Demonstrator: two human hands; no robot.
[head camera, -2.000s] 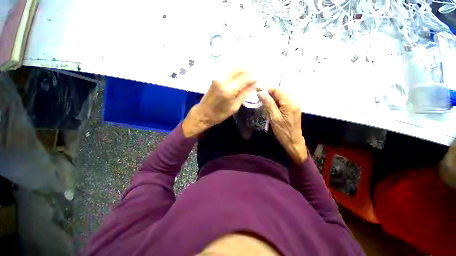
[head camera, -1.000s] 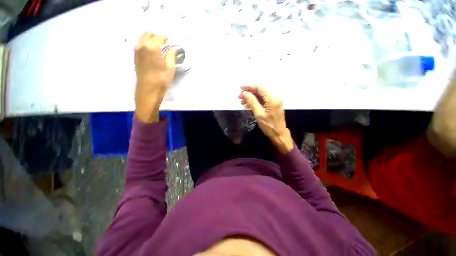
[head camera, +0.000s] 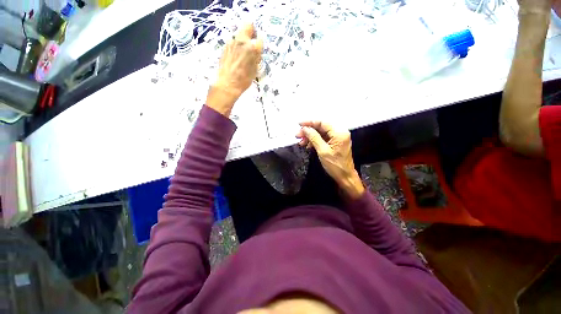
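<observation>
My left hand (head camera: 238, 64) is stretched out over the bench, its fingers at the near side of the pile of loose white cables (head camera: 294, 27). Its fingertips point away from me, and I cannot tell whether they grip a cable. My right hand (head camera: 332, 150) is at the bench's front edge with thumb and forefinger pinched close together. Something tiny may be between them, but it is too small to tell. A clear plastic bag (head camera: 286, 175) with dark contents hangs at the bench edge, left of my right hand.
The white bench (head camera: 111, 141) bears small dark pieces (head camera: 167, 157). A clear container with a blue cap (head camera: 424, 60) lies at the right. Another person's forearm (head camera: 520, 86) is at the far right. Below are a blue bin (head camera: 147, 211) and an orange-red stool (head camera: 424, 190).
My left hand first moved left with a coiled cable, then forward to the cable pile, where no coil shows in it. My right hand stays near the bench edge. The view has turned.
</observation>
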